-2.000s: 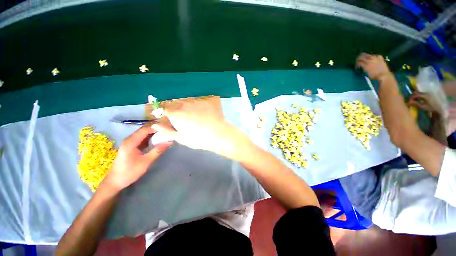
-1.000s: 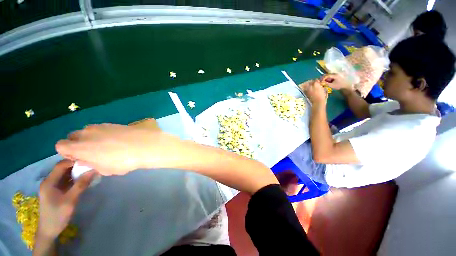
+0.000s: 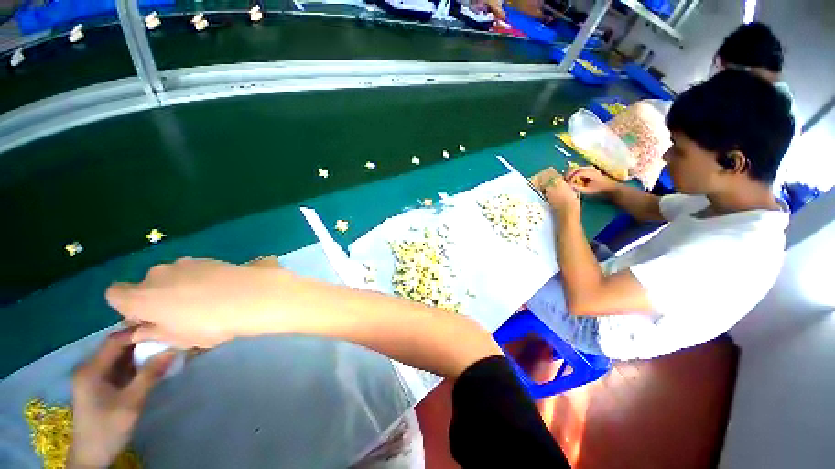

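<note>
My left hand (image 3: 117, 394) is at the lower left, its fingers closed on a small white object (image 3: 154, 352), perhaps a bottle. My right hand (image 3: 197, 302) reaches across above it, its fingertips close to the same object; what they hold is hidden. A pile of bright-yellow small parts (image 3: 50, 430) lies beside and partly behind my left hand. A brown cardboard piece (image 3: 265, 263) shows only at its edge behind my right hand. Paler yellow-and-white pieces (image 3: 423, 270) lie in a loose pile to the right.
Single flower-like pieces (image 3: 155, 235) are spaced along the dark green belt (image 3: 238, 137). A metal rail (image 3: 348, 73) runs behind it. A person in a white shirt (image 3: 710, 266) sits at the right on a blue stool (image 3: 549, 362), near a clear plastic bag (image 3: 600, 142). White tape (image 3: 322, 240) crosses the table.
The view has swung right and up, showing the seated person and the area beyond the rail. My hands now appear farther left and lower, still together around the white object.
</note>
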